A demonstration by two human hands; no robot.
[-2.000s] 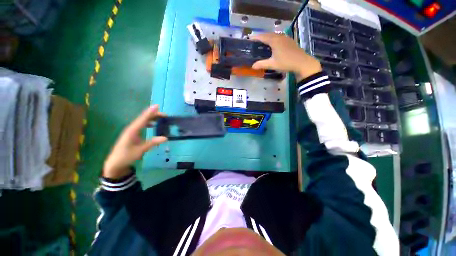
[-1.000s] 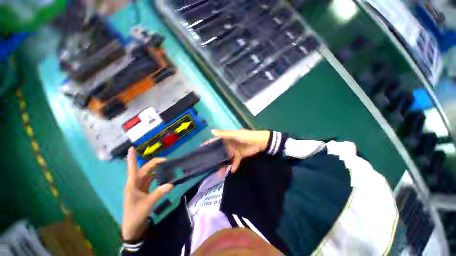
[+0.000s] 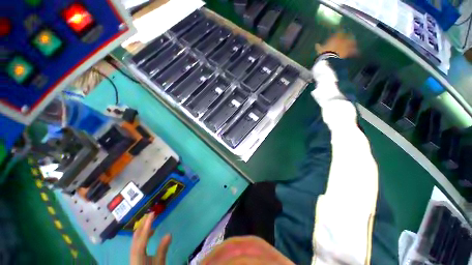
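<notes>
My right hand point(image 3: 339, 45) is stretched out over the green conveyor at the upper right. It is small and blurred, and I cannot tell whether it holds anything. My left hand point(image 3: 148, 247) is at the bottom edge, partly cut off, with fingers apart and nothing seen in it, beside the two-arrow label point(image 3: 158, 208). Black plastic housings stand spaced along the conveyor, one of them at the right point(image 3: 388, 96). The orange-brown fixture point(image 3: 120, 164) is on the grey base plate point(image 3: 83, 209), partly hidden by dark metal parts.
A blister tray point(image 3: 248, 154) filled with rows of black housings lies right of the press. The control box point(image 3: 54, 77) with lit buttons fills the upper left. Another tray of dark parts point(image 3: 440, 235) is at the lower right. A curved pale rail point(image 3: 398, 137) borders the conveyor.
The view has turned towards the tray and conveyor. My right hand has left the housing held between both hands and reached far right. That housing no longer shows in my left hand.
</notes>
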